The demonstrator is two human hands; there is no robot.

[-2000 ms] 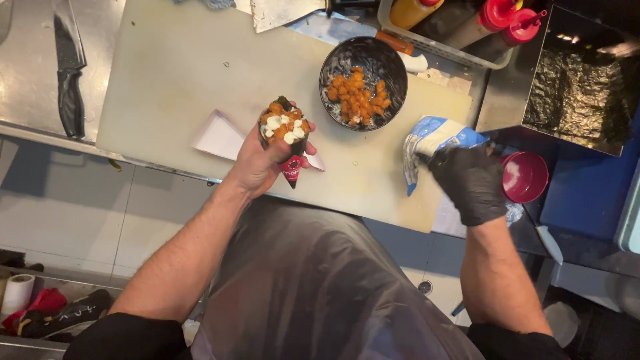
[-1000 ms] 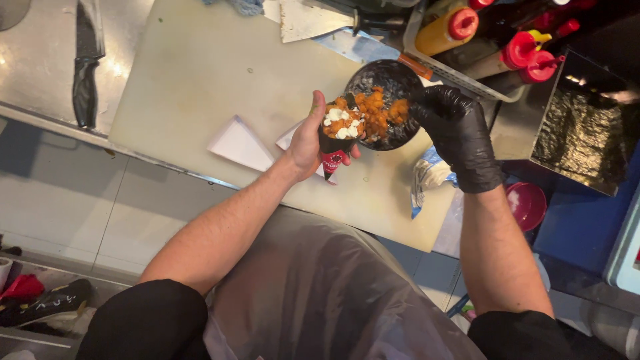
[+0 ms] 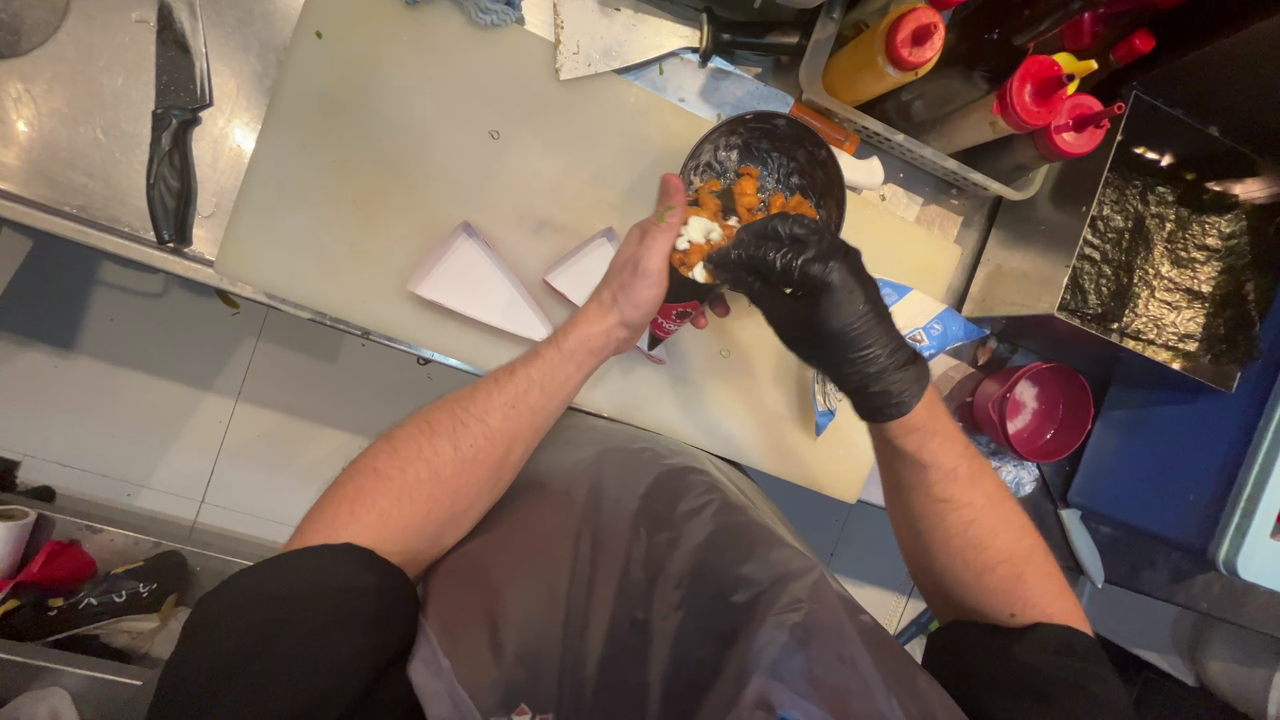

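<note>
My left hand is bare and holds a dark seaweed cone in a red and black wrapper, its open top filled with orange pieces and white dollops. My right hand, in a black glove, has its bent fingers at the cone's filling; whether they pinch anything is hidden. Just behind both hands is a dark bowl with orange pieces inside, partly covered by the cone and the glove. A blue and white piping bag lies partly behind my right wrist.
White folded card sleeves lie on the cutting board. A knife is at the left, a wide scraper at the back. Squeeze bottles stand in a basket; seaweed sheets and a red cup are at the right.
My left hand has moved right with the cone, to the bowl's edge. My right hand has let go of the piping bag, reached to the bowl, then come to the cone's top.
</note>
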